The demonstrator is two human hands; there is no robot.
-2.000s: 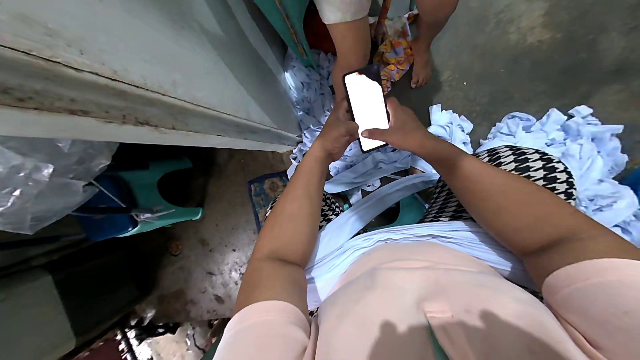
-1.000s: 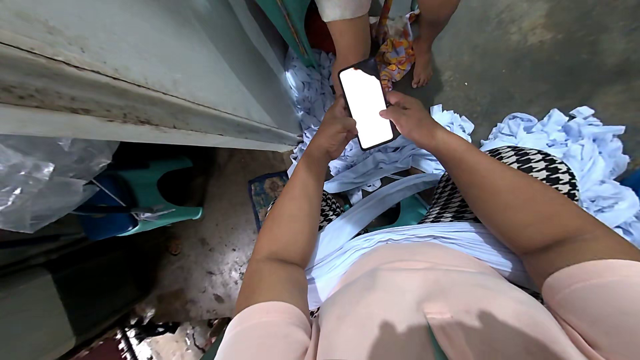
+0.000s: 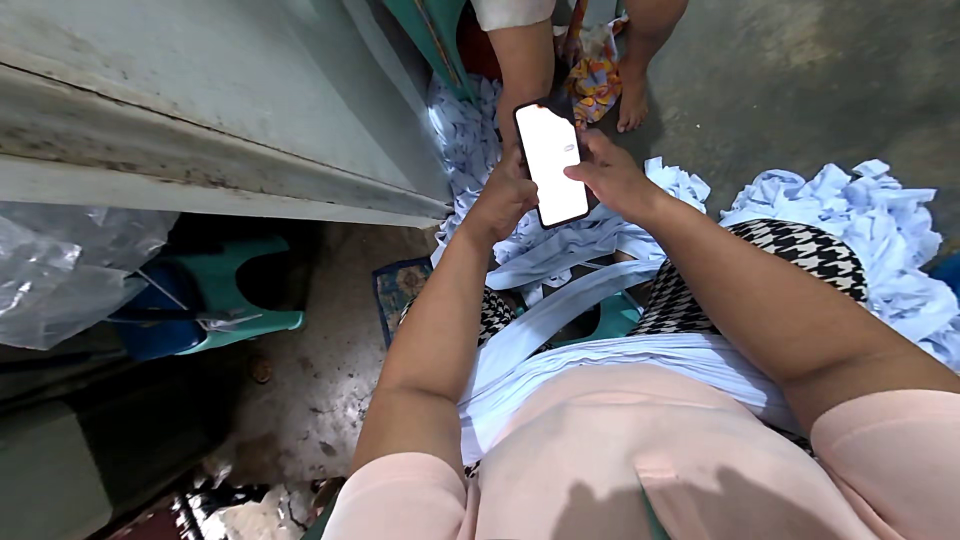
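A smartphone (image 3: 553, 169) with a bright white screen is held upright between both hands, above the lap. My left hand (image 3: 510, 195) grips its left edge, thumb along the side near the screen. At the right edge, my right hand (image 3: 611, 174) holds the phone with its thumb over the screen. Light blue fabric strips (image 3: 577, 244) lie heaped below and behind the phone, and a long blue strip (image 3: 547, 311) runs across the lap. Black-and-white houndstooth trousers (image 3: 806, 255) cover my legs.
Another person's bare leg and foot (image 3: 632, 101) are beyond the phone, beside an orange patterned cloth (image 3: 592, 86). More blue fabric (image 3: 862, 232) is piled at right. A grey metal panel (image 3: 300, 97), a green plastic stool (image 3: 217, 274) and clear plastic sheeting (image 3: 52, 277) stand at left.
Since two seconds ago, the phone has shifted slightly down, and the left hand has slid lower along its edge. The right thumb moves about over the screen's right side.
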